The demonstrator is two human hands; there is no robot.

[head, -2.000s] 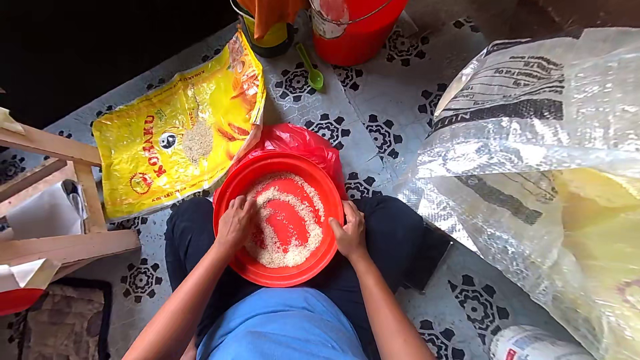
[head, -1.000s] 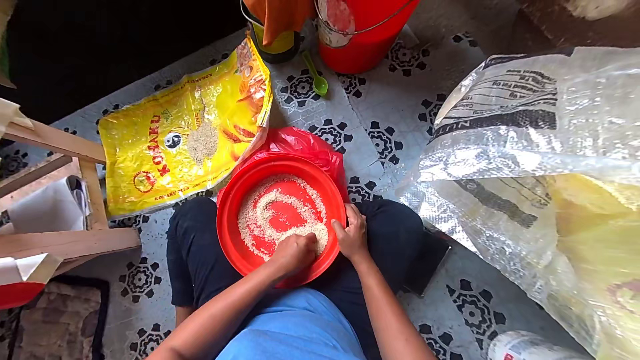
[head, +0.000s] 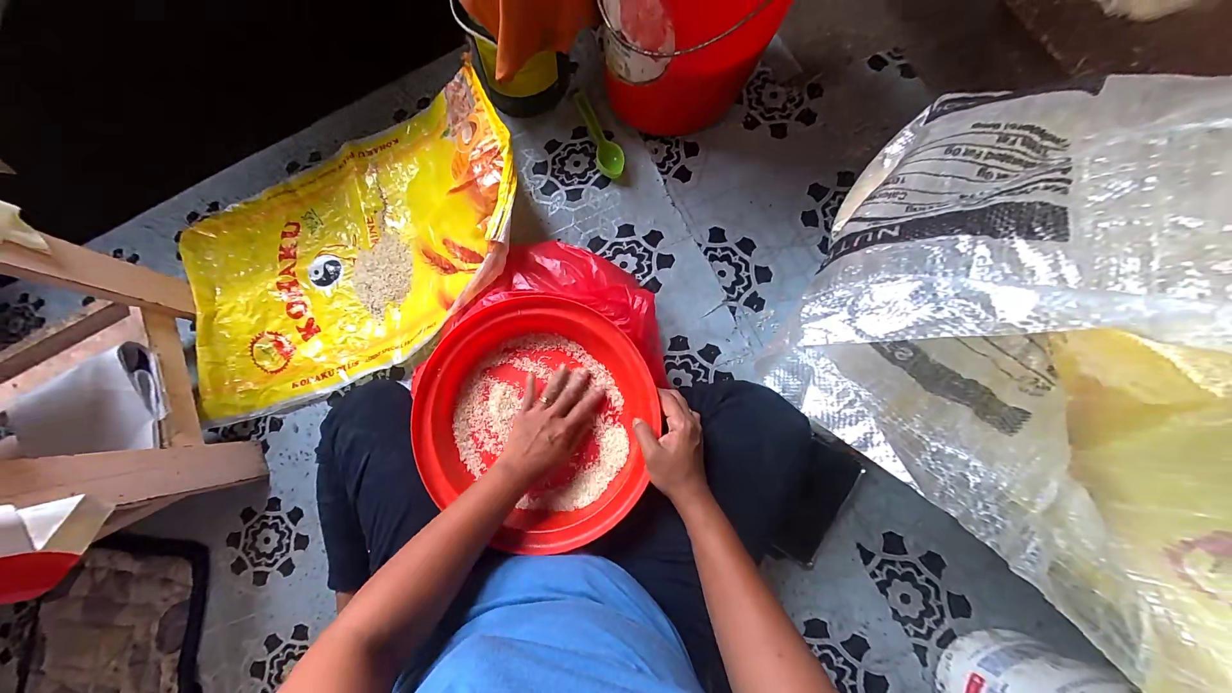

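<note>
A round red plastic basin (head: 539, 541) rests on my lap with rice grains (head: 577, 489) spread over its bottom. My left hand (head: 555, 423) lies palm down on the rice near the basin's middle, fingers spread and pointing to the far side. At the basin's right rim, my right hand (head: 672, 445) grips the edge, thumb on top. A red plastic bag (head: 587, 274) sits just beyond the basin. On the floor to the left is a flat yellow sack (head: 279, 241) with a small pile of grain (head: 383, 274) on it.
A green plastic spoon (head: 608, 156) lies on the patterned floor beside a red bucket (head: 674, 91) and a dark-and-yellow container (head: 529, 82) with an orange cloth. A wooden frame (head: 125, 476) stands at left. Large translucent sacks (head: 962, 279) fill the right side. A white tub (head: 1011, 664) is lower right.
My left hand has moved from the basin's left side, through its near part as a closed hand, to the middle with fingers spread. The rice lies in a different pattern. My right hand stays at the rim.
</note>
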